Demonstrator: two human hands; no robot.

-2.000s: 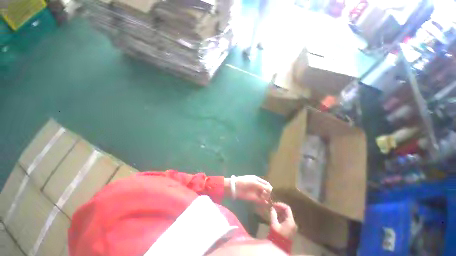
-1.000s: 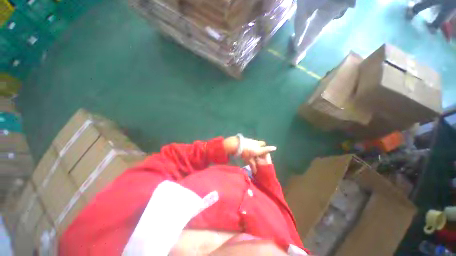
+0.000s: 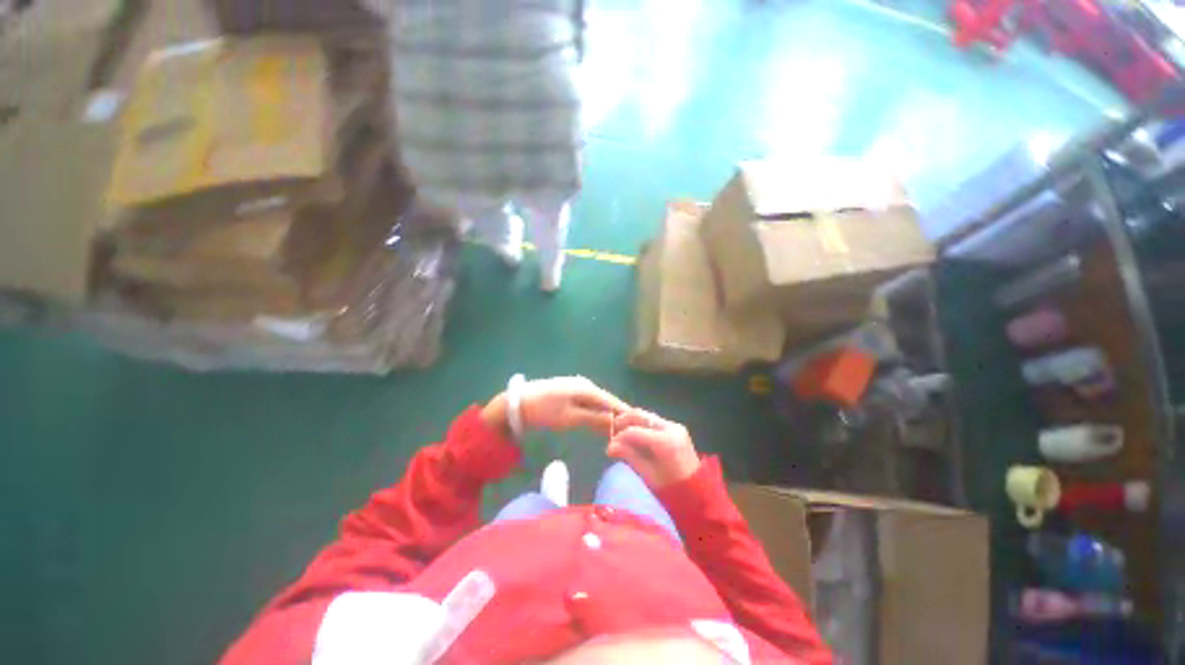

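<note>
My left hand, with a white band at the wrist, is in front of my red jacket. My right hand is beside it, and the fingers of both hands touch. The fingers are blurred and overlap, so I cannot tell whether anything small is between them. The hands are above the green floor, clear of the cartons. An open carton with pale contents is to the lower right, cut off by the bottom edge.
A stack of flattened cartons with plastic film is at upper left. A person in a checked garment stands beside it. Brown cartons stand ahead right. A shelf with cups and bottles runs along the right. My white shoe is below the hands.
The view has swung right and forward. The carton stack and the person now show nearer, and the taped cartons at left are out of view. My hands remain together.
</note>
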